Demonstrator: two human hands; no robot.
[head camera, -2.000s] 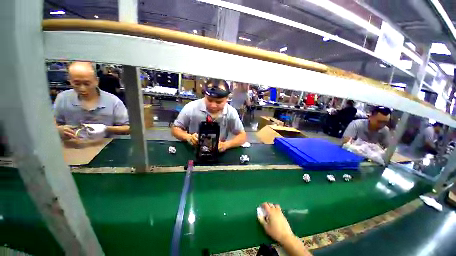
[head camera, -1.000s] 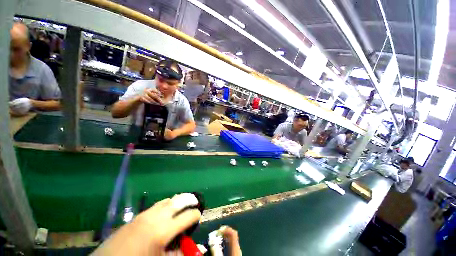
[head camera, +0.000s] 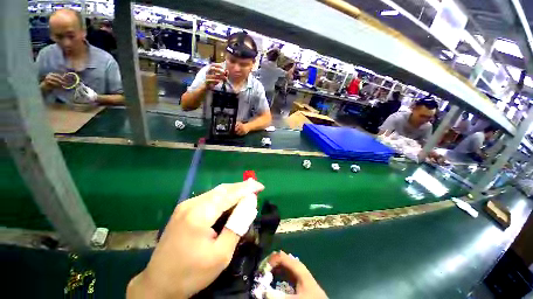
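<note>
My left hand (head camera: 196, 233), with a white covering on its thumb, grips the red handle (head camera: 250, 175) at the top of the black hand press (head camera: 248, 257). The handle points up, and only its red tip shows above the fingers. My right hand (head camera: 298, 277) is low at the press base, partly cut off by the bottom edge. Its fingers are on a white component (head camera: 264, 285) with silvery parts. The press base and the exact seating of the component are hidden or blurred.
The green conveyor belt (head camera: 292, 195) runs behind the press, crossed by a bluish divider strip (head camera: 191, 172). Three white components lie along its far side (head camera: 335, 167). Brass pieces (head camera: 80, 280) lie at lower left by the white post (head camera: 49, 128). Workers sit opposite, one at a matching press (head camera: 223, 117).
The view has swung left. The red handle, low and tilted one second ago, now stands up under my left hand. My right hand, over the belt two seconds ago, is at the press base with a white component.
</note>
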